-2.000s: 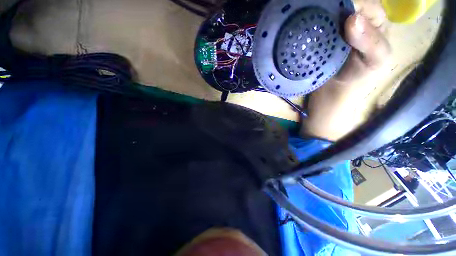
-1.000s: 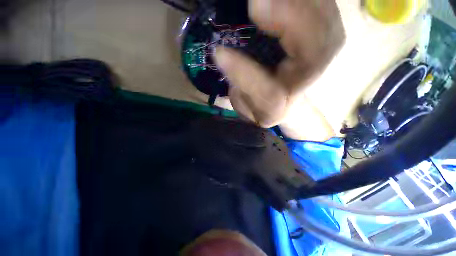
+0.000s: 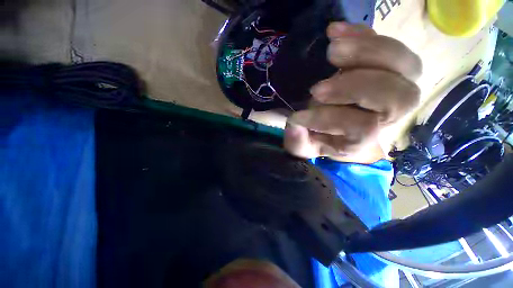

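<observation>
An open black ear cup point(image 3: 306, 62) shows at the top centre, with a green circuit board point(image 3: 230, 68) at its left edge and thin red and pale wires point(image 3: 267, 53) inside. My right hand point(image 3: 360, 93) is at its right side with curled fingers. A thin lead wire point(image 3: 281, 98) runs from the cup to my closed thumb and finger tips. A grey piece point(image 3: 360, 10), perhaps the speaker plate, shows above my hand, mostly cut off. Another black cup point(image 3: 270, 174) lies against the dark clothing, joined to the headband strap point(image 3: 444, 216). My left hand is not in view.
Tan cardboard point(image 3: 174, 39) with dark markings lies under the work. A black cable bundle point(image 3: 95, 84) lies at left. Yellow bottle point(image 3: 464, 16) is cut off at the top right. Other headsets point(image 3: 458, 121) lie at right. A skin-coloured shape point(image 3: 250, 274) shows at the bottom edge, unclear.
The grey perforated plate has gone from beside the cup. My right hand moved across the cup's wires, then back right with fingers curled. The headband has shifted downward at right.
</observation>
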